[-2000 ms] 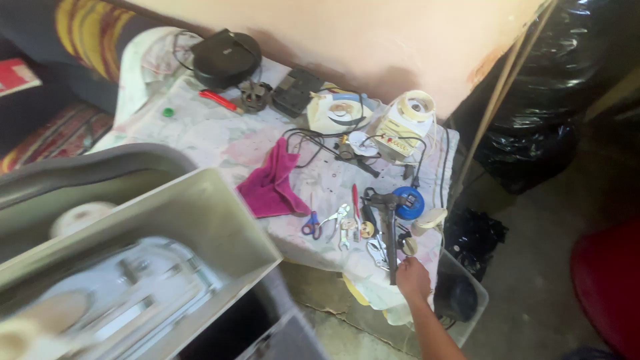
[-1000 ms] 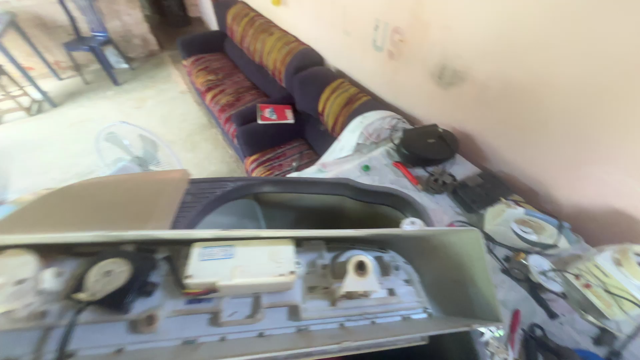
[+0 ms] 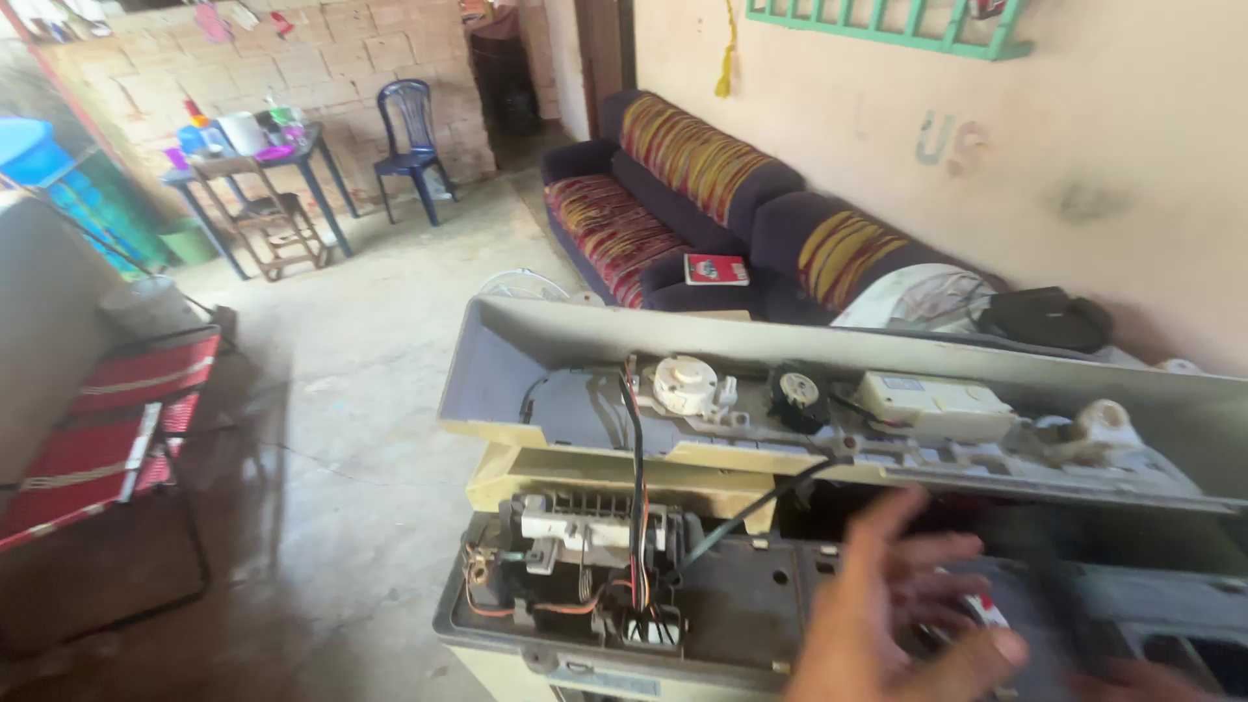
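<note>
My left hand (image 3: 902, 609) is over the right part of the opened top of a washing machine (image 3: 736, 585), blurred, fingers spread and thumb to the right. A small red and white thing (image 3: 987, 611) shows beside its fingers; contact is unclear. My right hand (image 3: 1146, 681) is a blur at the bottom edge, its fingers mostly hidden. The tilted-up control panel (image 3: 585, 429) bears a white round part (image 3: 685, 383), a black round part (image 3: 799, 395) and a white plastic box (image 3: 936, 405). Wires (image 3: 639, 497) run down to a connector (image 3: 651, 629) near a white valve-like part (image 3: 575, 522).
Behind the panel are a patterned sofa (image 3: 682, 166) with a red book (image 3: 717, 270), and a cloth-covered table (image 3: 912, 297) bearing a black item (image 3: 1048, 317). A red folding chair (image 3: 107, 419) stands left; a blue plastic chair (image 3: 411, 151) and cluttered table (image 3: 317, 146) are farther back.
The view has swung left from the tool table to the washing machine. A hand was at the tool table two seconds ago; none showed one second ago, and both hands are now low over the machine.
</note>
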